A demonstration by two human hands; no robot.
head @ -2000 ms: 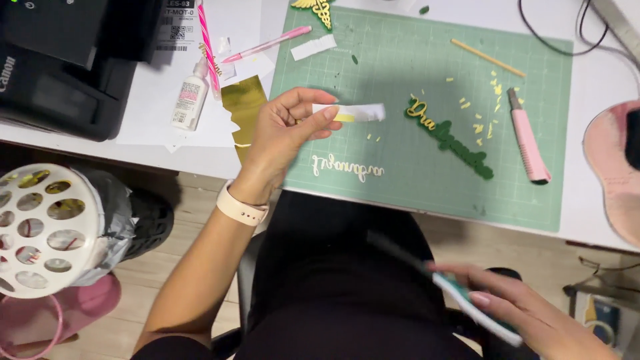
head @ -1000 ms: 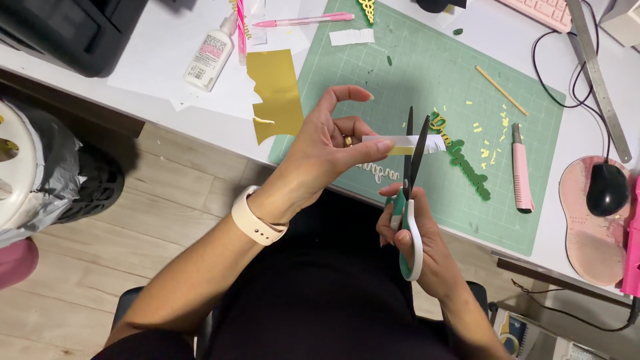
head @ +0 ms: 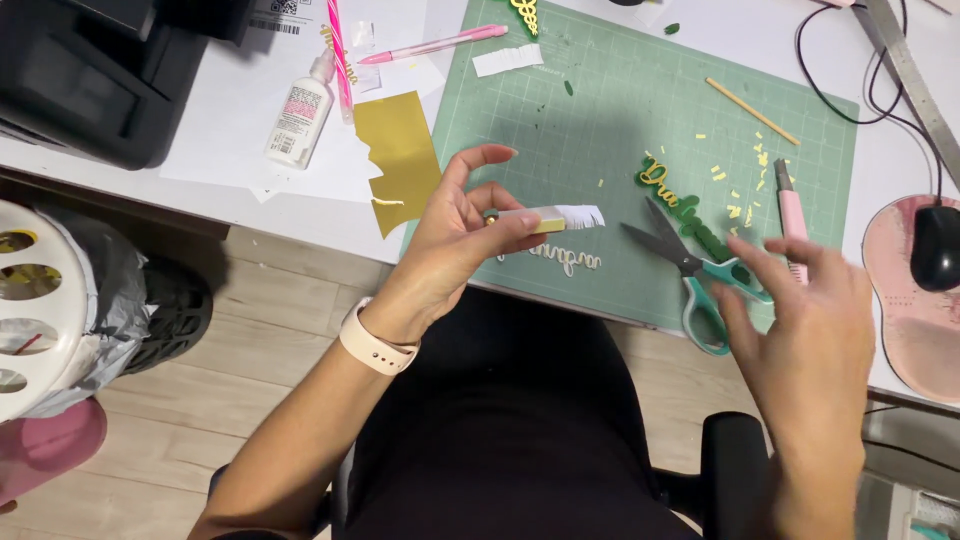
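Observation:
Between thumb and fingers, my left hand (head: 465,232) pinches a white paper strip (head: 583,217) with a fringed end and a yellow piece at its edge. The scissors (head: 686,262) lie with blades apart on the green cutting mat (head: 600,135), by its front edge. Just right of their handles is my right hand (head: 799,322), slightly blurred, fingers apart and holding nothing. Green and gold cut-out lettering (head: 686,217) lies behind the scissors. White script lettering (head: 559,256) is partly hidden under my left hand.
A pink craft knife (head: 791,217), a wooden stick (head: 752,111) and yellow scraps (head: 735,195) lie on the mat. Left of it are gold card (head: 409,150), a glue bottle (head: 301,116) and a pink pen (head: 435,45). A mouse (head: 937,247) and metal ruler (head: 911,82) are at right.
A second ago the scissors were in my right hand at the strip; now they lie on the mat, let go, and my right hand has moved right. My left hand still holds the strip.

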